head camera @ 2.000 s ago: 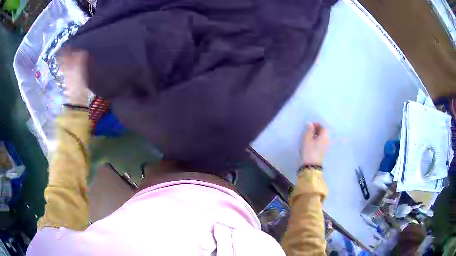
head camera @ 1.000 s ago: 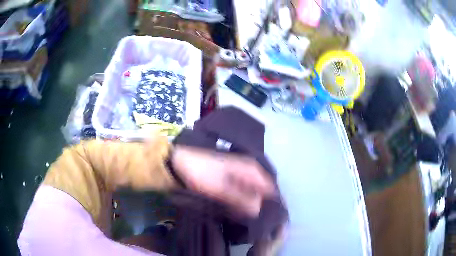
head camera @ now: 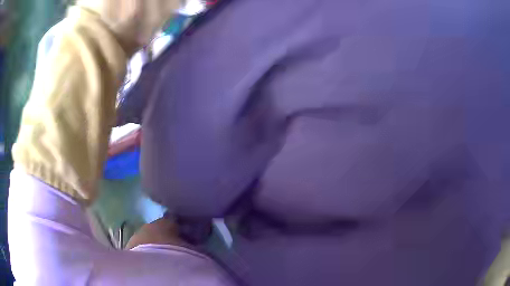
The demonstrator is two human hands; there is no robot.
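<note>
The dark plum garment [head camera: 335,139] is held up very close to the camera and fills most of the view, with soft folds across its middle. My left arm in a mustard sleeve reaches up at the left. My left hand [head camera: 142,17] is blurred and cut off by the top edge beside the garment's upper left border; its fingers cannot be made out. My right hand is out of view; only a small pale yellowish patch, perhaps my right sleeve, shows at the lower right edge.
Behind the garment's left border, a red and white edge [head camera: 124,139] and a blue surface [head camera: 123,165] show, probably of the basket. Green floor lies at the left. The garment hides the table.
The garment has risen and come much closer, now covering the table and basket area. My left hand has moved from in front of the cloth to the top left.
</note>
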